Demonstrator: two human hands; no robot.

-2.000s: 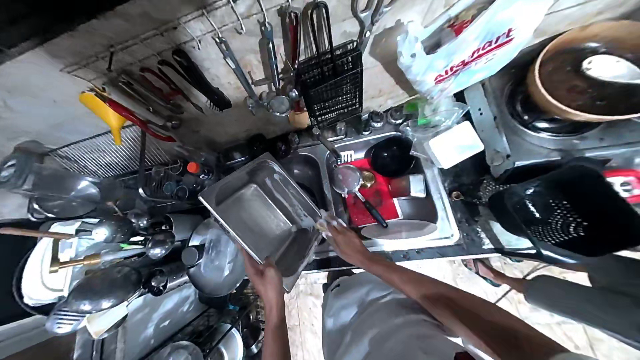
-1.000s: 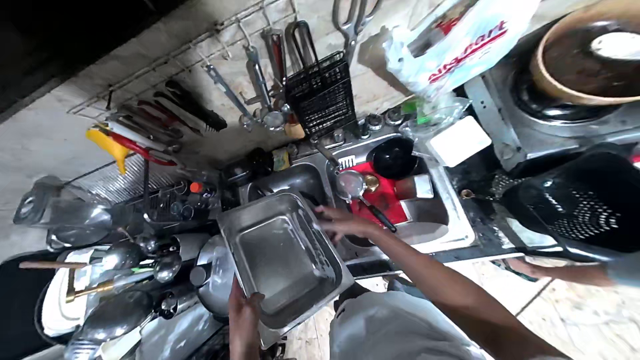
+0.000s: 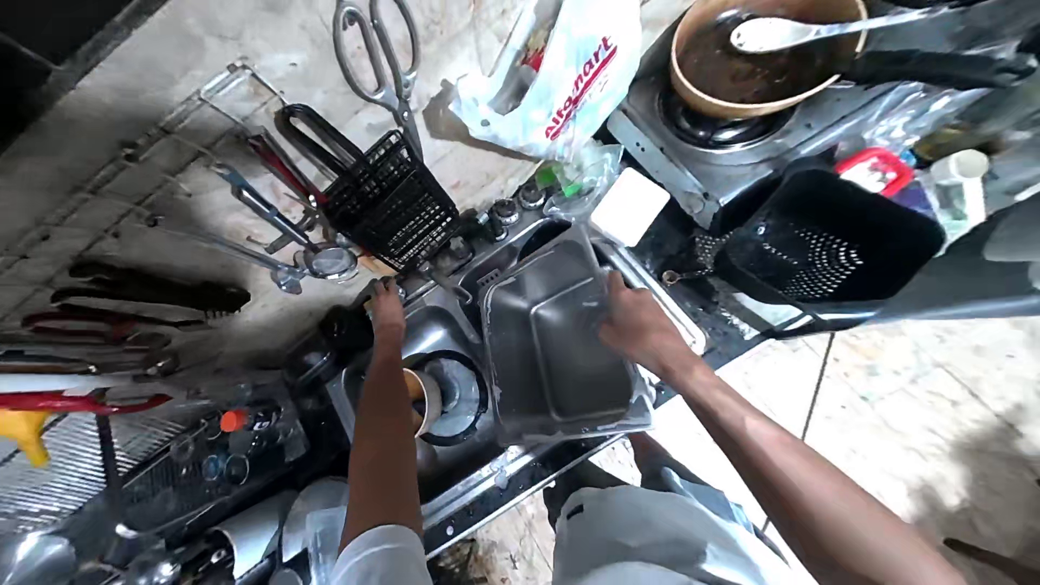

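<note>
A rectangular stainless steel pan (image 3: 569, 349) lies tilted over the right side of the double sink, covering most of that basin. My right hand (image 3: 638, 321) grips its right rim with the fingers curled over the edge. My left hand (image 3: 385, 307) reaches to the back of the sink by the wall, at the left basin's rear corner; its fingers are bent around something too small to make out. In the left basin (image 3: 439, 325), a cup (image 3: 424, 400) and a dark-rimmed round bowl (image 3: 459, 396) stand below the faucet (image 3: 447, 284).
Utensils, scissors (image 3: 390, 73) and a black wire basket (image 3: 394, 203) hang on the wall. At the right are a black perforated basket (image 3: 825, 244) and a wooden-toned pan (image 3: 764, 73) on the stove. A dish rack (image 3: 227, 439) with glasses stands at the left.
The steel pan has moved from in front of the left basin to over the right one. My left hand has let go of it and moved to the back of the sink. The view has shifted closer.
</note>
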